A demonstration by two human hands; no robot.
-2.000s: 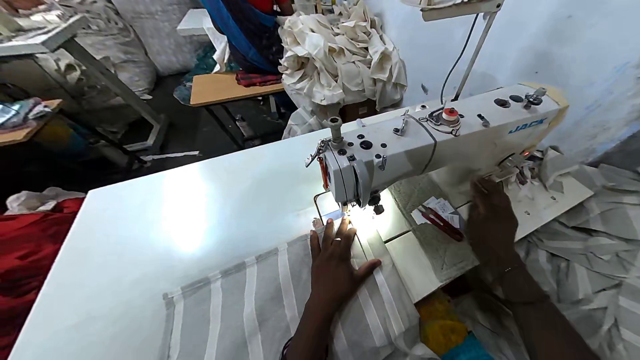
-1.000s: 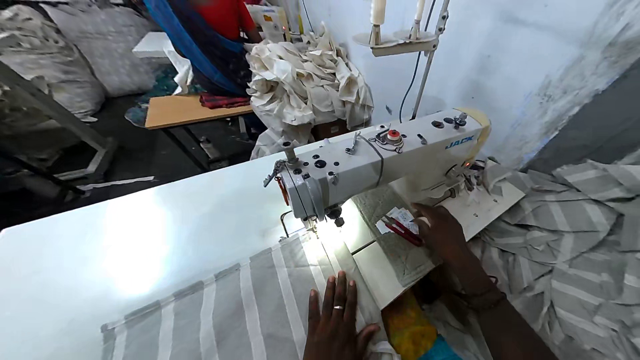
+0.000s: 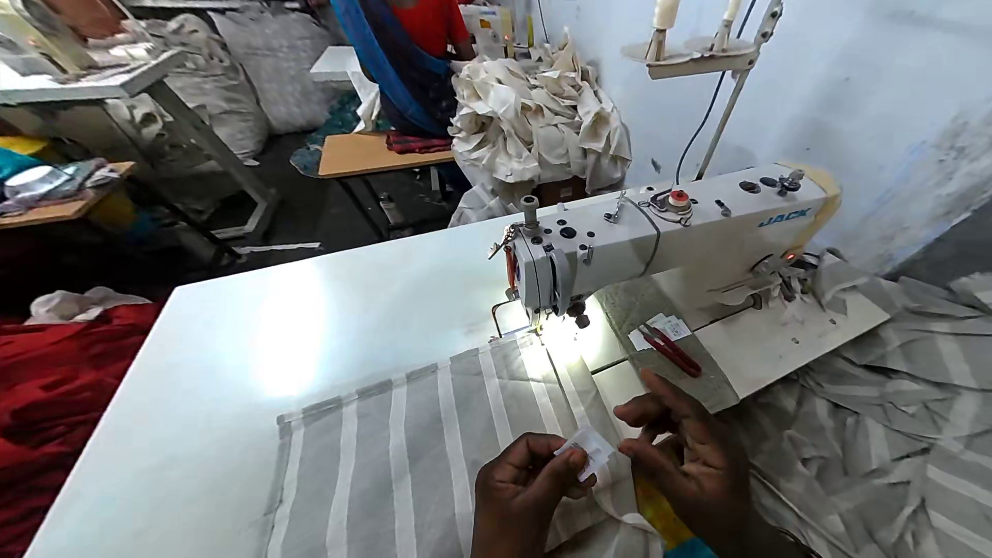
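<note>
My left hand (image 3: 531,484) pinches a small white label (image 3: 587,452) between thumb and fingers, above grey-and-white striped fabric (image 3: 418,434). Close to the label's right edge is my right hand (image 3: 682,457), its thumb and fingers apart; whether a fingertip touches the label I cannot tell. The fabric lies flat on the white table, its far corner by the needle area of a Jack sewing machine (image 3: 620,240). Red-handled thread snips (image 3: 673,350) and more white labels (image 3: 666,325) rest on the machine bed, beyond my right hand.
Striped fabric (image 3: 876,434) is heaped at the right, and red cloth (image 3: 70,387) at the left. A thread stand (image 3: 725,116) rises behind the machine. Past the white table (image 3: 232,325) are a pile of cream fabric (image 3: 535,116), a small wooden table (image 3: 380,155) and another person (image 3: 418,46).
My left hand has lifted from the striped fabric and now holds a white label. My right hand has come back from beside the snips toward my left hand.
</note>
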